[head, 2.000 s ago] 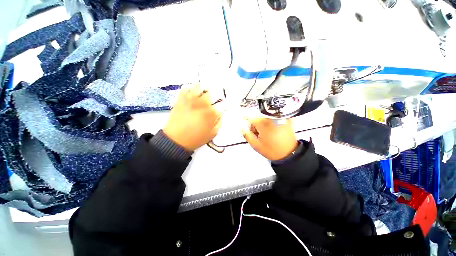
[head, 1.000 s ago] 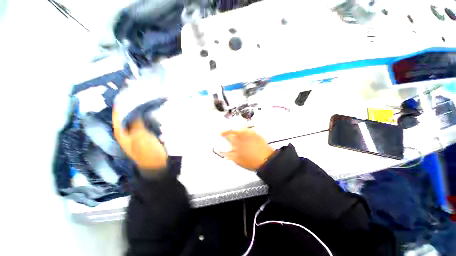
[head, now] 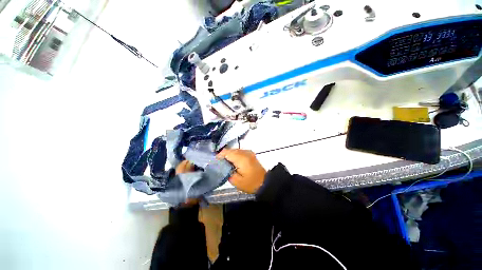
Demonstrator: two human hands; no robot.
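A bunch of grey-blue denim strips (head: 203, 182) lies over the table's front edge, left of the needle area (head: 250, 117). My right hand (head: 244, 167) is closed on the right end of the bunch. My left hand (head: 186, 170) is mostly hidden under and behind the strips, so its grip does not show. More dark and pale strips of the pile (head: 153, 158) spread behind and to the left. The white sewing machine (head: 285, 87) stands behind my hands.
A black phone (head: 393, 140), a yellow item (head: 411, 114) and dark keys-like objects (head: 449, 109) lie at the right. Red and blue snips (head: 289, 115) and a short black handle (head: 323, 96) lie near the machine. A blue crate (head: 400, 219) is below right. More denim (head: 211, 39) lies behind the machine.
The view has shifted left. My right hand has moved from near the needle onto the denim strips. My left hand has gone from the machine to the strips at the table's front edge.
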